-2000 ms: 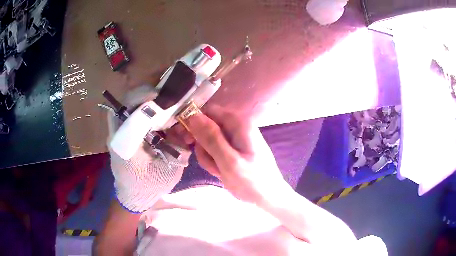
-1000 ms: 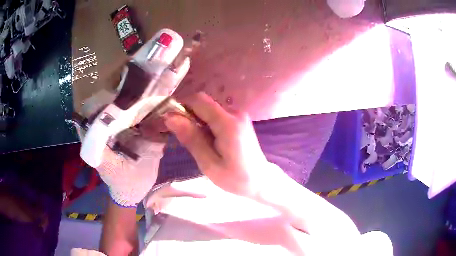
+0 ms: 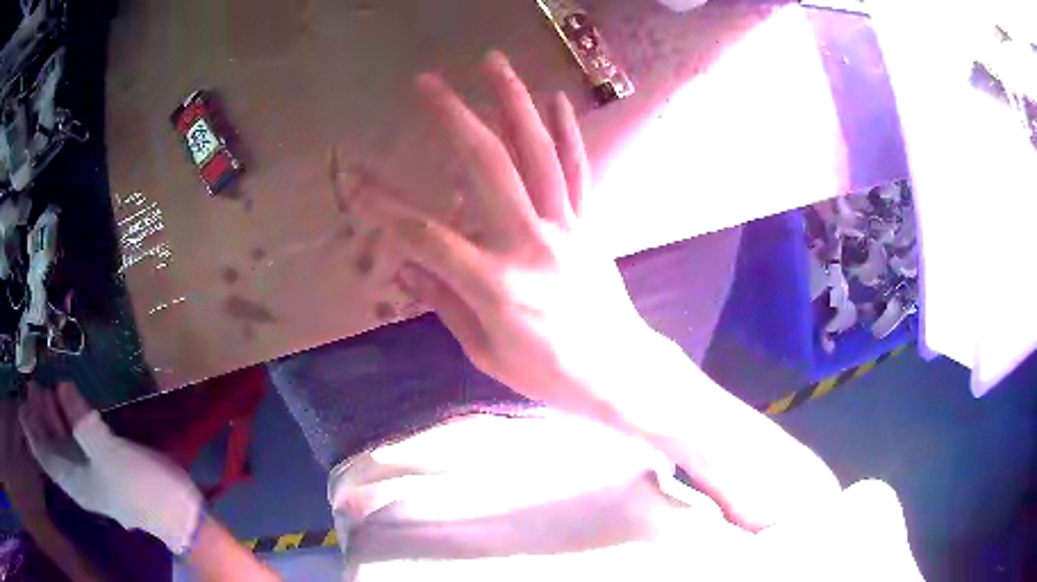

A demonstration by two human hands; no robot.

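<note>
My right hand (image 3: 500,227), bare, is over the brown bench with its fingers spread and nothing in it. My left hand (image 3: 131,483), in a white glove with a blue cuff edge, is at the lower left by the edge of the dark green surface; its fingers are extended and I see nothing held. A white toy scooter body (image 3: 40,284) lies on the green surface just above my left fingers, apart from them. The flat gold tool (image 3: 586,48) lies on the bench beyond my right hand.
A red and black packet (image 3: 207,142) lies on the brown bench cover (image 3: 296,68). More white parts are on the green surface. A blue bin (image 3: 768,296) of small parts is below the bench at right, beside a glaring white sheet (image 3: 961,273).
The white scooter body has left my hands. My left hand has moved down and left to the green surface. My right hand has opened, and the gold tool now lies on the bench.
</note>
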